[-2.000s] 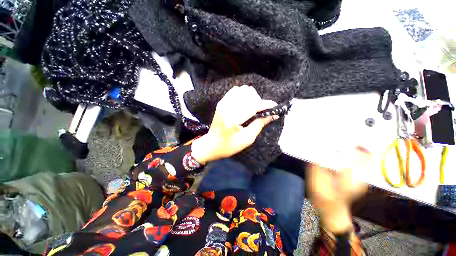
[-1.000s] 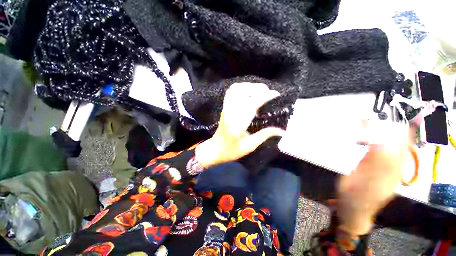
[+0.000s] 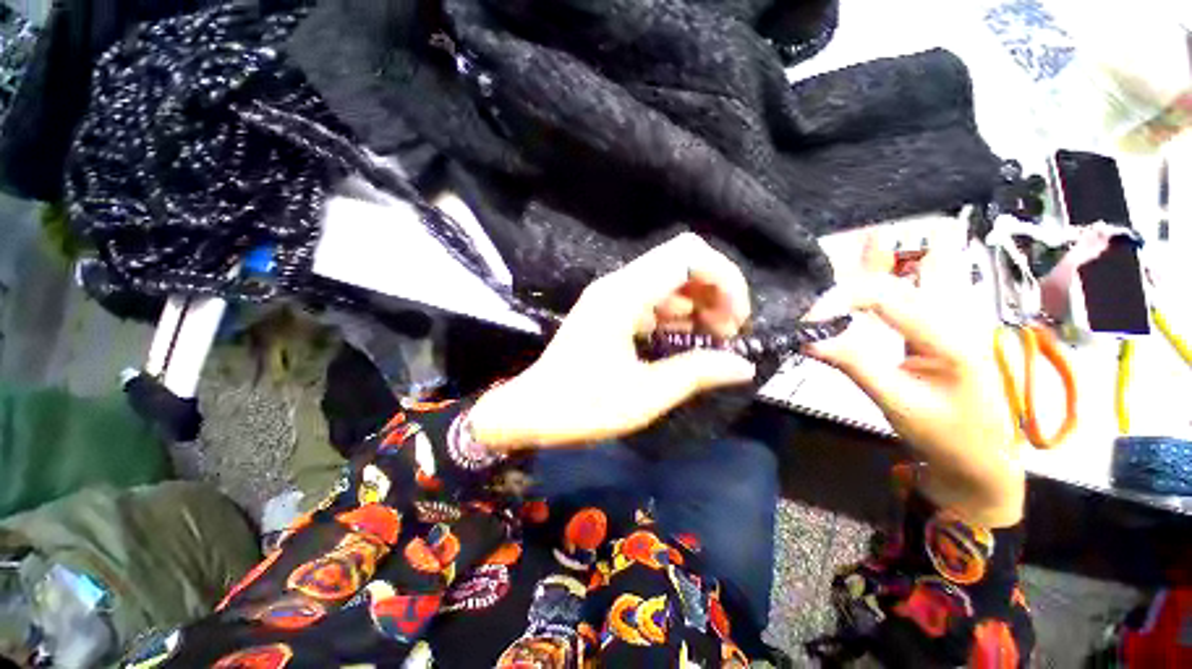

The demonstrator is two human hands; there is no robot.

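Note:
The dark fuzzy garment (image 3: 654,131) is heaped over the table and hangs down toward the lap. The black-and-white beaded trim (image 3: 706,342) runs along its lower edge between my hands. My left hand (image 3: 628,346) grips the trim and garment edge, thumb below and fingers curled above. My right hand (image 3: 922,379) is at the trim's right end, its thumb and fingertips closed on the edge. No needle or thread can be made out. The speckled trim bundle (image 3: 183,157) lies at the upper left, with a strand running to my left hand.
On the white table (image 3: 837,392) at right lie orange-yellow scissors (image 3: 1039,392), a cluster of dark buttons (image 3: 1017,192), a black phone (image 3: 1101,248), a yellow-handled tool (image 3: 1124,379) and a dark blue textured lump (image 3: 1153,465). Green and olive cloth piles (image 3: 144,549) are at lower left.
My right hand, blurred and away to the right before, has come back left to the trim and closed on the edge. My left hand still holds the edge, its fingers now more curled.

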